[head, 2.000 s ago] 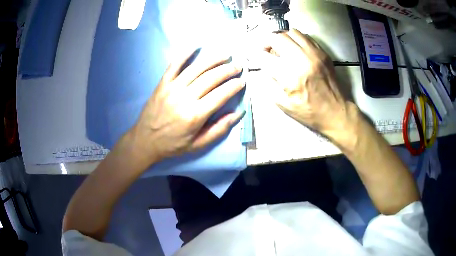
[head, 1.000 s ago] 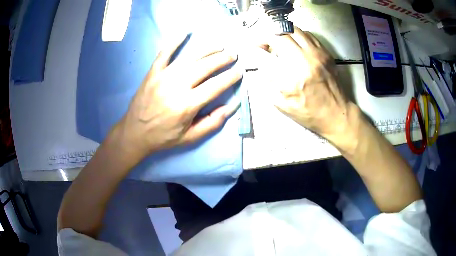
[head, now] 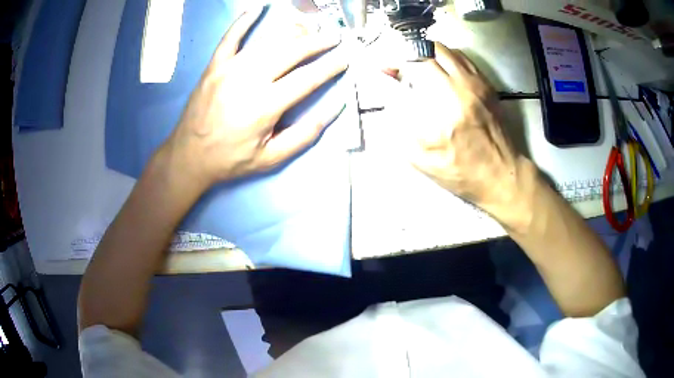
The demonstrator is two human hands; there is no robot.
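A large light blue fabric piece (head: 295, 214) lies on the white table, its lower edge hanging over the front. My left hand (head: 247, 111) lies flat on it with fingers spread towards the needle area. My right hand (head: 458, 125) is right of the needle area, fingers bent, fingertips lost in glare; whether it grips anything does not show. A narrow blue strip (head: 355, 136) lies along the fabric's right edge, pale in the glare. The sewing machine's shiny needle parts (head: 355, 13) and dark round knob (head: 421, 49) are just beyond my fingertips.
The machine arm (head: 598, 18) crosses the top right. A black smartphone (head: 565, 81) lies right of my right hand. Scissors with red and yellow loops (head: 619, 188) lie at the right edge. A folded blue fabric piece (head: 48, 66) lies far left. A white sheet (head: 247, 339) is below the table.
My left hand and the blue fabric have moved forward towards the needle area. Less fabric hangs over the front edge, and the narrow strip has moved forward too. My right hand stays nearly in place.
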